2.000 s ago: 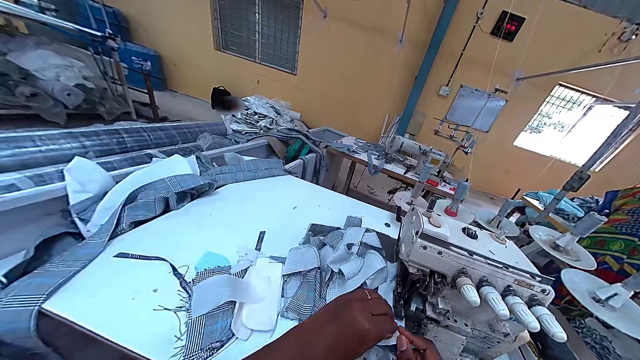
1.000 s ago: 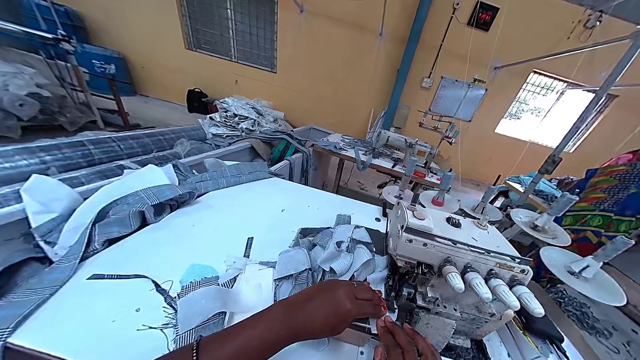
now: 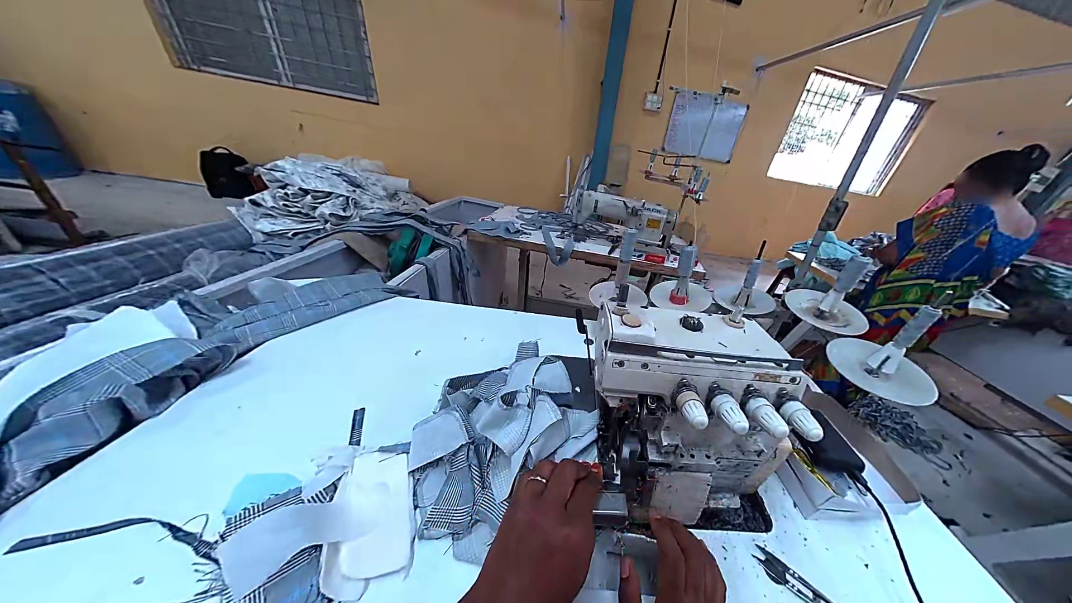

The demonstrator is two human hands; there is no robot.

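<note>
An overlock sewing machine (image 3: 703, 360) stands on the white table, its presser area at its left side. My left hand (image 3: 544, 528) lies palm down with bent fingers at the metal plate before the needle area; whether it pinches cloth is hidden. My right hand (image 3: 674, 561) rests just right of it, fingers on the front of the machine bed, thumb apart. A heap of grey checked and pale fabric strips (image 3: 502, 419) lies against the machine, beside my left hand. White fabric pieces (image 3: 368, 519) and checked cloth lie farther left. Thread snips (image 3: 787, 574) lie right of my right hand.
Long checked cloth (image 3: 109, 394) runs along the table's left edge. Thread cones on round holders (image 3: 883, 373) stand behind the machine. An open box (image 3: 829, 477) with a black device and cable sits at its right. A person (image 3: 955, 234) works at the far right; another sewing machine (image 3: 628, 213) stands behind.
My fingers have shifted at the machine bed; the right hand's fingers are now spread a little apart from the left hand. The view has turned right, bringing the other person into sight.
</note>
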